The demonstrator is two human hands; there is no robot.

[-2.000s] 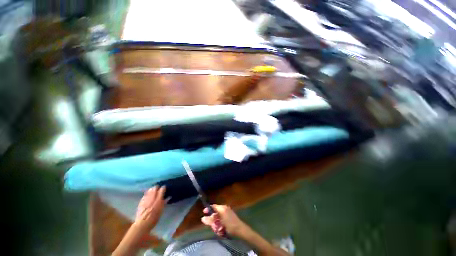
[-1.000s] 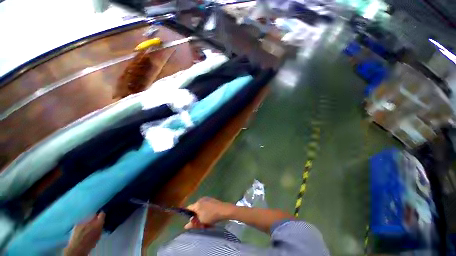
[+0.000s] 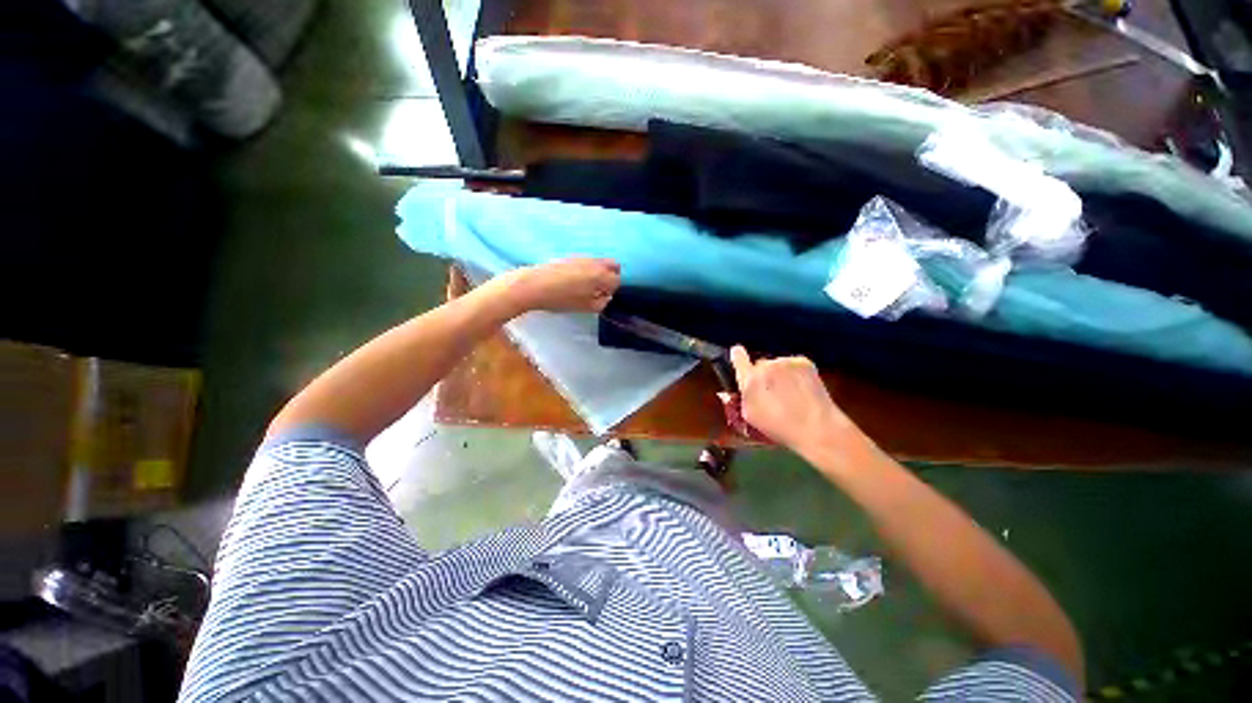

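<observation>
Four fabric rolls lie side by side on the brown table end. The navy roll (image 3: 879,352) is nearest me, then the light blue roll (image 3: 742,261), a looser black roll (image 3: 824,183) and a pale roll in plastic (image 3: 728,94). My right hand (image 3: 783,396) holds scissors (image 3: 676,339) by the handles, with the blades pointing left at the navy roll's left end. My left hand (image 3: 570,284) is closed at the edge between the light blue and navy rolls; whether it pinches fabric or plastic is hidden. A white label (image 3: 879,279) lies on the light blue roll.
The brown table edge (image 3: 989,446) runs in front of me. A pale sheet (image 3: 597,371) hangs below the navy roll's end. Clear plastic (image 3: 824,566) lies on the green floor. A brown fuzzy brush (image 3: 961,45) is at the back right. A cardboard box (image 3: 144,433) stands at left.
The view has swung towards the rolls' left ends. My left hand has moved onto the light blue roll's near edge. The scissors remain in my right hand, near the navy roll's end.
</observation>
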